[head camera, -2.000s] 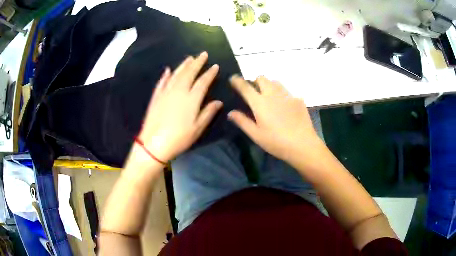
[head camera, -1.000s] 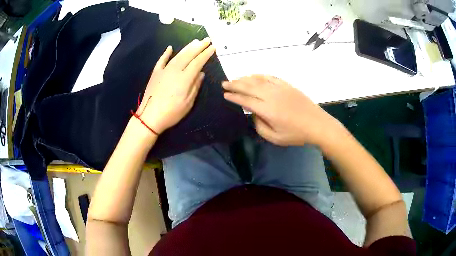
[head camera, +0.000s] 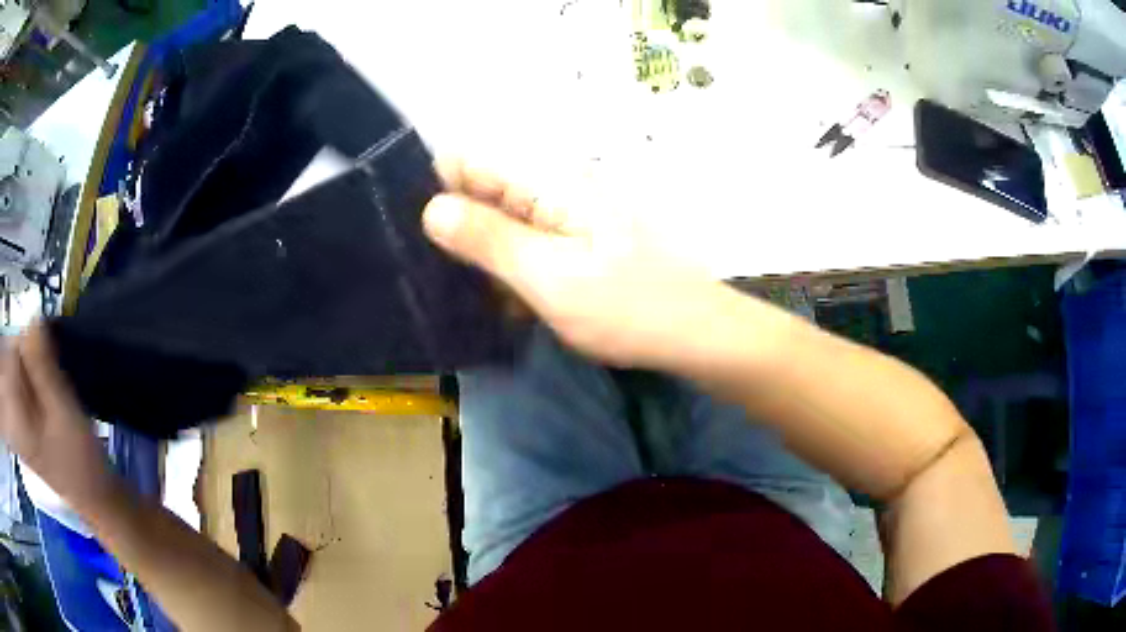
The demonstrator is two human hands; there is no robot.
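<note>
A dark denim-like garment [head camera: 284,272] with lighter stitching lies over the left part of the white table and hangs past its front edge, partly lifted and blurred. My right hand [head camera: 556,266] grips its right edge, thumb on top and fingers behind. My left hand [head camera: 43,401] is at the far left, blurred, at the garment's left end; its fingertips are partly hidden by the cloth. A bit of white [head camera: 316,174] shows between the garment's layers.
Pink-handled snips [head camera: 854,122] and a black smartphone [head camera: 982,161] lie on the white table [head camera: 741,198] at the right. A JUKI machine head [head camera: 1050,37] stands at the upper right. A yellow tube [head camera: 352,396] edges cardboard [head camera: 358,494] with dark strips. A blue bin [head camera: 1095,432] stands right.
My left hand has moved from the middle of the garment to its far left end. My right hand has moved left and taken hold of the edge. The garment, flat before, is partly lifted and folded.
</note>
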